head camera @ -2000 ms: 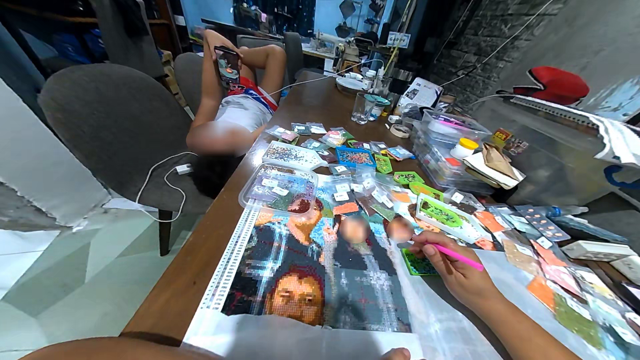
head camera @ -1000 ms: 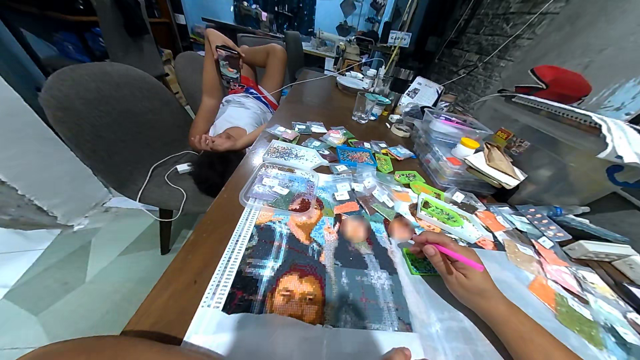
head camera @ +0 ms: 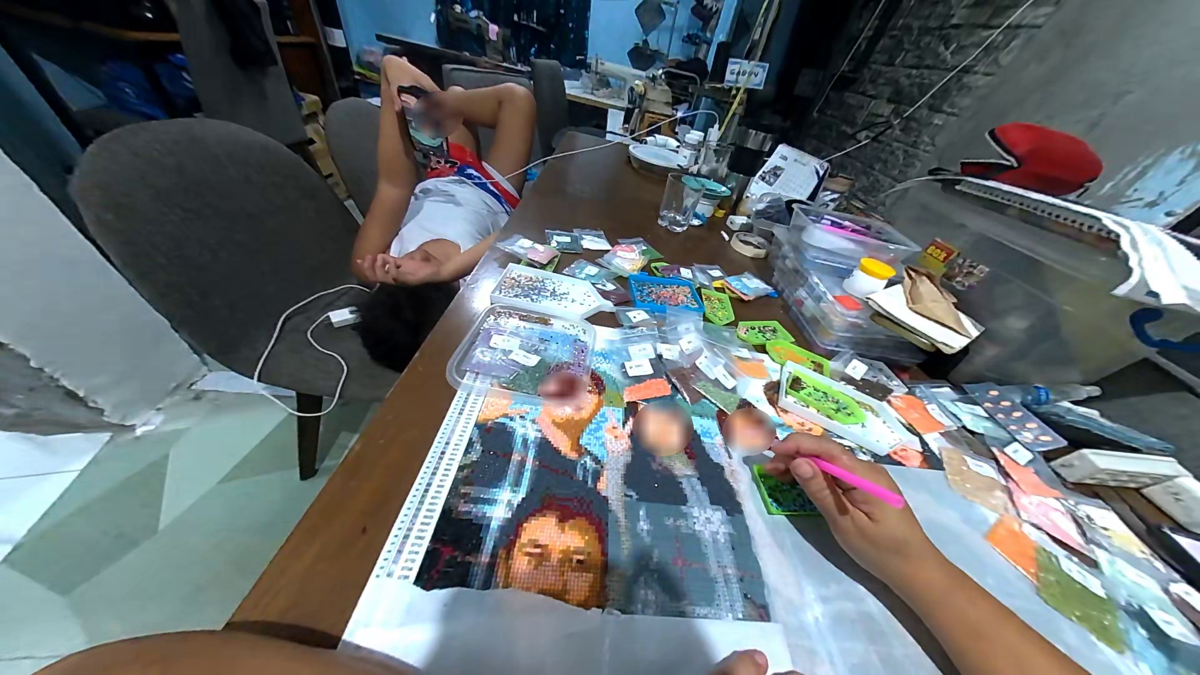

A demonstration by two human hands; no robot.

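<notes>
My right hand point(head camera: 844, 497) grips a pink diamond-painting pen point(head camera: 855, 482), its tip at the right edge of a partly beaded diamond-painting canvas point(head camera: 656, 534) that shows several people. Under the fingers lies a small green bead tray point(head camera: 783, 494). Only the fingertips of my left hand point(head camera: 743, 663) show at the bottom edge, by the white cover sheet point(head camera: 562, 633); what they hold cannot be told. A clear plastic tub point(head camera: 520, 352) rests on the canvas's upper left corner. Beyond it are a white bead tray point(head camera: 544, 290), a blue tray point(head camera: 666, 293) and a white tray with green beads point(head camera: 834, 398).
Small bead packets point(head camera: 1078, 581) cover the table's right side. Stacked clear plastic boxes point(head camera: 834, 281) hold a yellow-lidded jar point(head camera: 869, 277). A drinking glass point(head camera: 679, 202) and a tape roll point(head camera: 748, 245) stand farther back. At the left, a person point(head camera: 450, 206) lies across grey chairs point(head camera: 216, 234), holding a phone.
The other person's arm has moved off the head area, and a hand now rests near the chair's edge. My right hand keeps the pen at nearly the same spot.
</notes>
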